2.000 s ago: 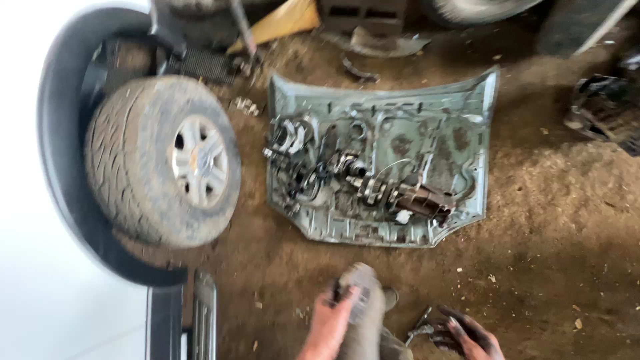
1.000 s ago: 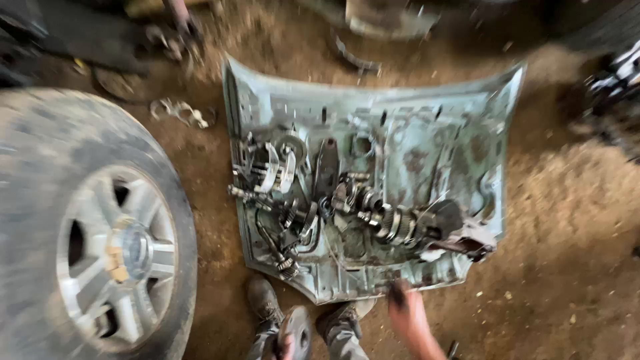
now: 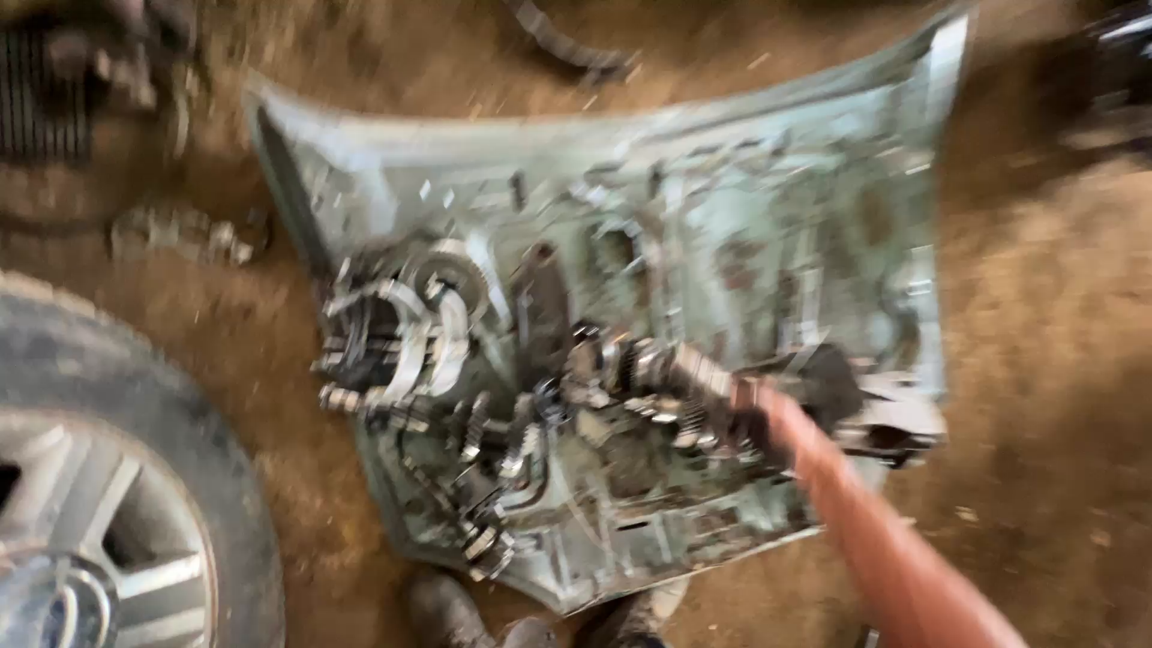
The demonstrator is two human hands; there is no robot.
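Observation:
My right hand (image 3: 756, 409), blurred by motion, reaches in from the lower right over the gear shafts (image 3: 657, 373) of a gearbox; whether its fingers close on a part is not clear. Just right of it lie a dark metal piece (image 3: 823, 382) and a pale metal housing (image 3: 900, 416). All of this rests on an upturned green car hood (image 3: 720, 261). Shift forks (image 3: 414, 337) and a toothed ring (image 3: 459, 270) lie on the hood's left part, with small gear parts (image 3: 486, 540) near its lower left edge. My left hand is not in view.
A car wheel with its tire (image 3: 198, 450) stands at the lower left. Below the hood's near edge are my shoes (image 3: 445, 607) on the dirt floor (image 3: 306, 477). A curved strip (image 3: 567, 40) lies beyond the far edge, and metal parts (image 3: 180, 234) lie to the left.
My right hand has moved from the hood's near edge up over the gear shafts. The left hand, low in the earlier frames with a rounded object, has gone out of view. The view is closer to the hood.

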